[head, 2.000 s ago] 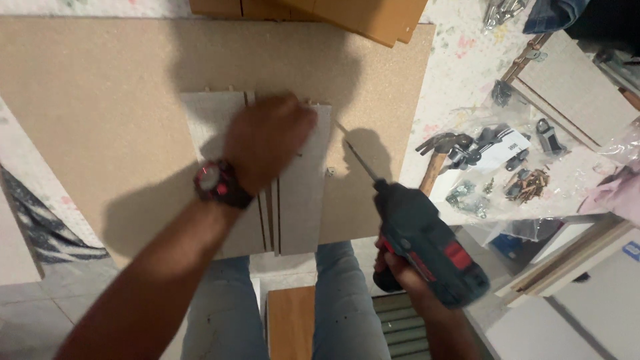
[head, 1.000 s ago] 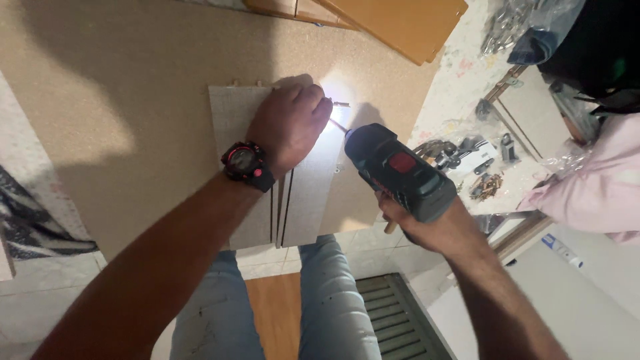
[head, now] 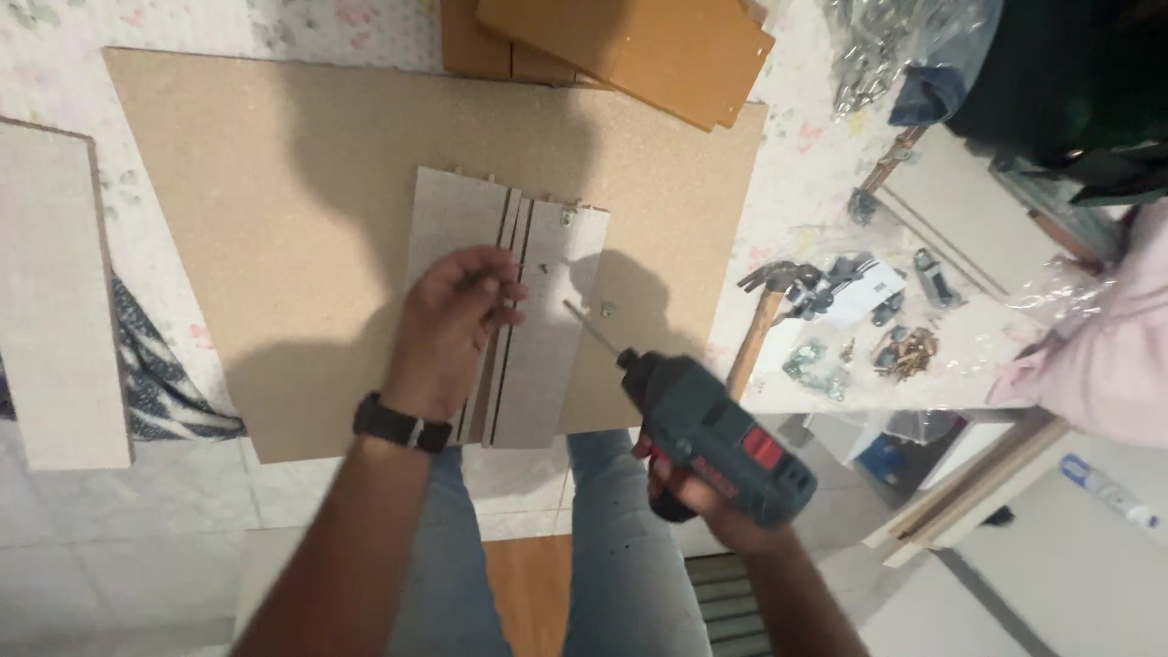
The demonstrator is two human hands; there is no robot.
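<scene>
My right hand (head: 693,493) grips a dark Bosch cordless drill (head: 721,429), its long bit pointing up and left over the right grooved panel (head: 557,347). Above the left grooved panel (head: 447,219) is my left hand (head: 461,319), fingers bent together near the grooves; whether they pinch something small cannot be told. A small metal bracket (head: 568,217) sits at the right panel's top corner, and a small screw (head: 544,268) shows below it. Wooden dowels stick out of both panels' top ends. Another small bracket (head: 608,309) lies on the large fibreboard sheet (head: 347,228) under the panels.
A claw hammer (head: 756,333) lies to the right, beside a pile of screws (head: 905,353), black fittings and plastic bags. Orange-brown boards (head: 639,55) overlap the sheet's far edge. A pale board (head: 64,301) is at the left. Pink cloth (head: 1095,338) lies at the far right.
My left hand has drawn back from the panels' top end, uncovering the corner bracket. The drill has moved back toward me, its bit off the panel's top corner.
</scene>
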